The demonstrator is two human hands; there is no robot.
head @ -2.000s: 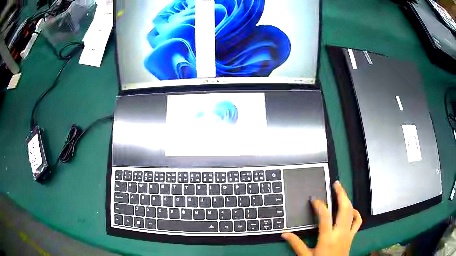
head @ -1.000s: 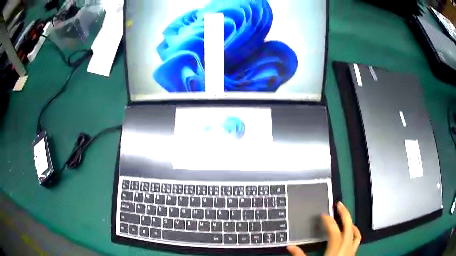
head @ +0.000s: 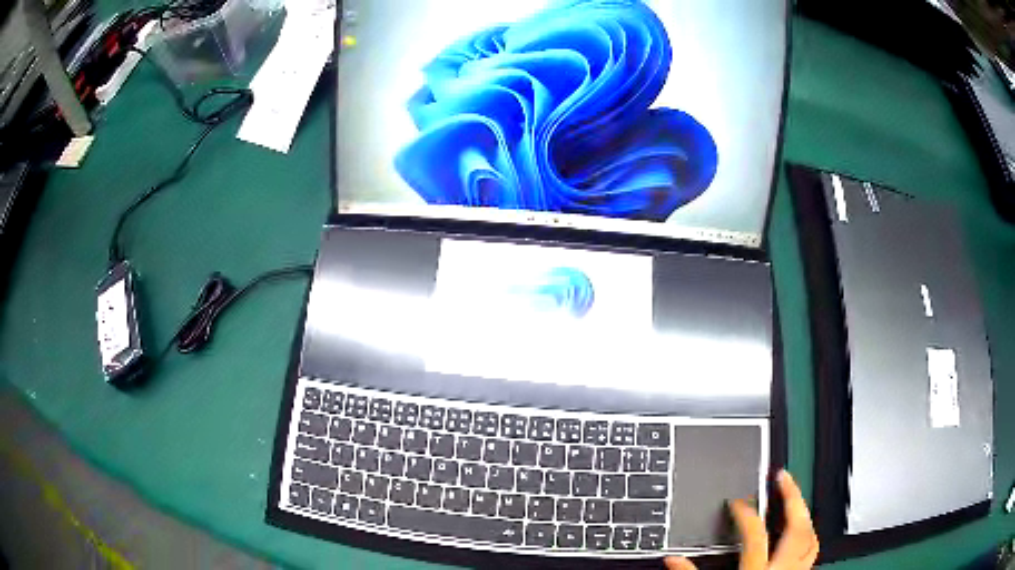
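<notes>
The dual-screen laptop lies open on a black foam mat [head: 804, 334]. Its main display [head: 557, 111] is lit with a blue swirl desktop. The secondary display [head: 543, 312] shows a small desktop picture in a light rectangle. The keyboard [head: 479, 473] has black keys. My right hand [head: 768, 540], cut off by the bottom edge, is at the lower right of the touchpad [head: 716, 479]. One fingertip is on or just over the touchpad, the fingers are apart and it holds nothing. My left hand is not in view.
A closed grey laptop [head: 907, 367] lies to the right. The power adapter [head: 117, 323] and coiled cable [head: 206, 312] lie to the left on the green bench. A white paper strip [head: 287, 84] and a clear plastic container [head: 206, 39] are at upper left. More laptops [head: 991, 123] sit at upper right.
The view has shifted and tilted, so the laptop appears further right. The white vertical bar on the main display is gone. My right hand stays at the touchpad's lower right.
</notes>
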